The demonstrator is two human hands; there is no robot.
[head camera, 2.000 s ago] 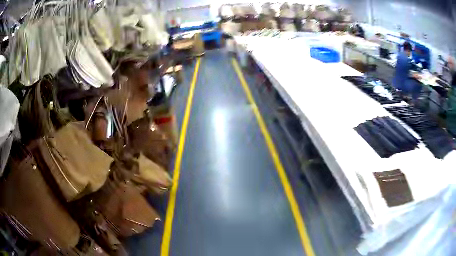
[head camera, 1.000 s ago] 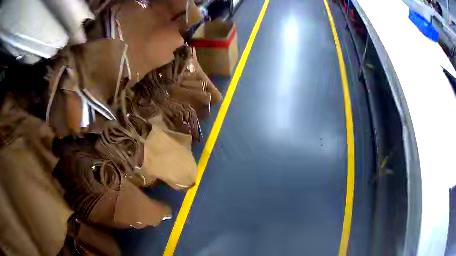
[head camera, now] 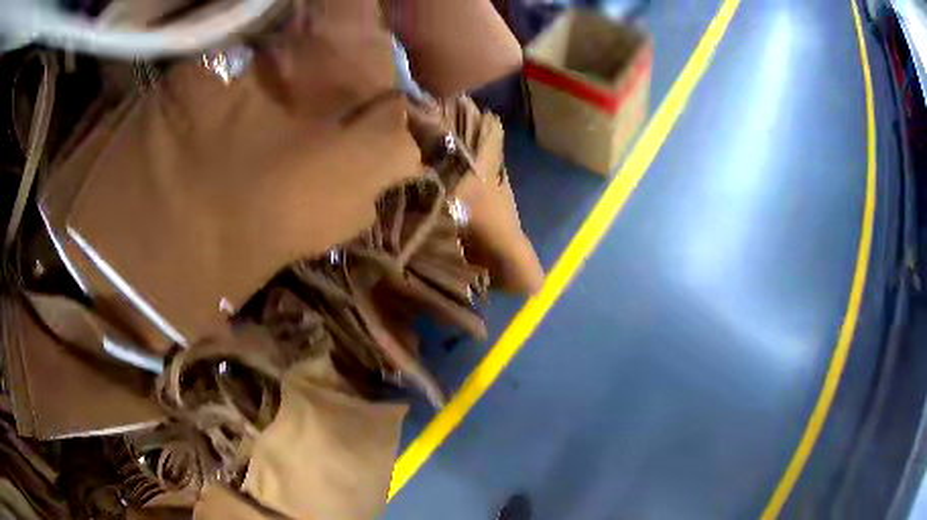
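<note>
No hand shows in the head view. Brown bag panels (head camera: 244, 193) hang in a thick mass on the left, nearest in front of me, with large flat tan-brown faces. Below them are brown straps (head camera: 229, 381), looped and bunched. A lighter tan panel (head camera: 325, 447) hangs at the bottom, beside the aisle line. More fanned brown pieces (head camera: 503, 229) reach toward the line, with small shiny silver spots on them. A blurred pale piece crosses the top left corner.
An open cardboard box (head camera: 579, 117) with a red band stands on the grey floor beyond the pieces. Two yellow aisle lines (head camera: 610, 208) curve down the floor. A dark shape, too cut off to name, shows at the bottom edge. Dark table underparts line the right edge.
The view has turned left and down and moved closer to the brown pieces. The cardboard box looks nearer, and the white table has nearly left the picture on the right.
</note>
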